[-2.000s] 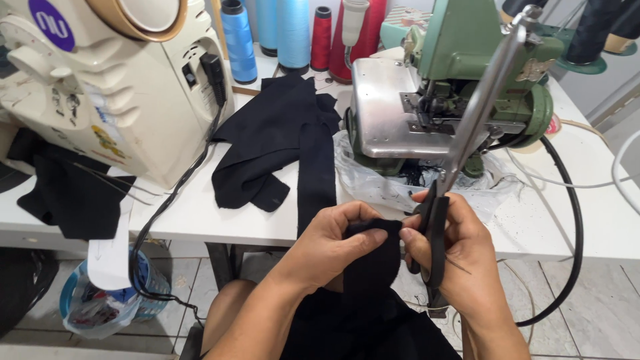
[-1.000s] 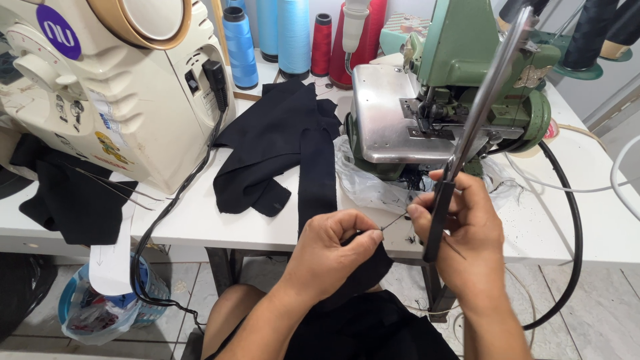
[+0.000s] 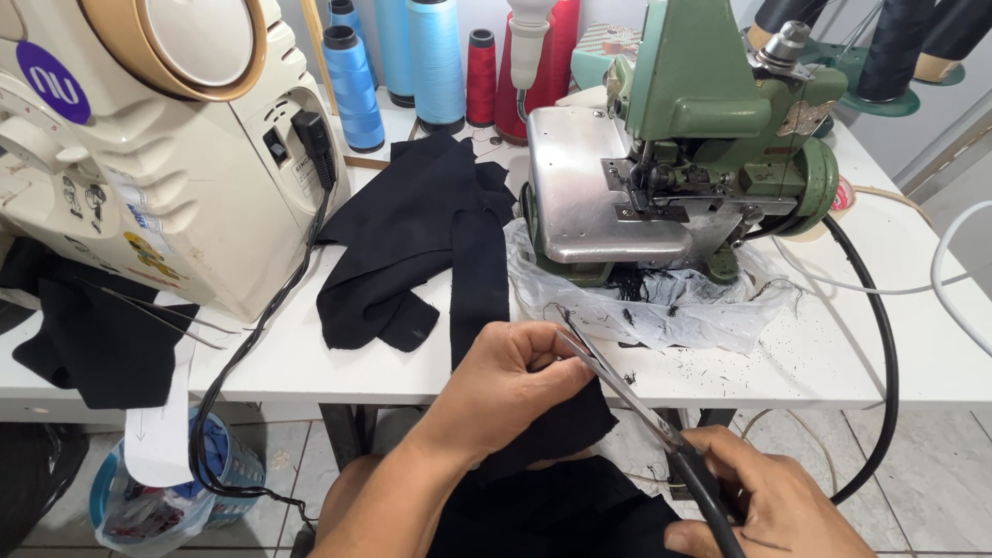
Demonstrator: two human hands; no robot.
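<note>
My left hand [image 3: 504, 387] pinches the end of a black fabric piece [image 3: 570, 426], which hangs below its fingers at the table's front edge. My right hand [image 3: 763, 496] grips the black handles of long metal scissors [image 3: 632, 391]. The blades point up and left, slightly parted, with their tips beside my left thumb and forefinger. A black fabric strip [image 3: 479, 287] runs from a heap of black cloth [image 3: 395, 232] down behind my left hand. Whether a thread lies between the blades I cannot tell.
A green and metal overlock machine [image 3: 697, 155] stands on a plastic bag [image 3: 659, 310] at the right. Left are a cream sewing machine [image 3: 178, 170], a black cable [image 3: 263, 325] and tweezers [image 3: 155, 310]. Thread cones [image 3: 438, 70] line the back. A bin [image 3: 232, 465] stands below.
My right hand has moved down and to the right and turned the scissors, which pointed up before. Their blades are now beside my left fingers. My left hand still holds the black fabric.
</note>
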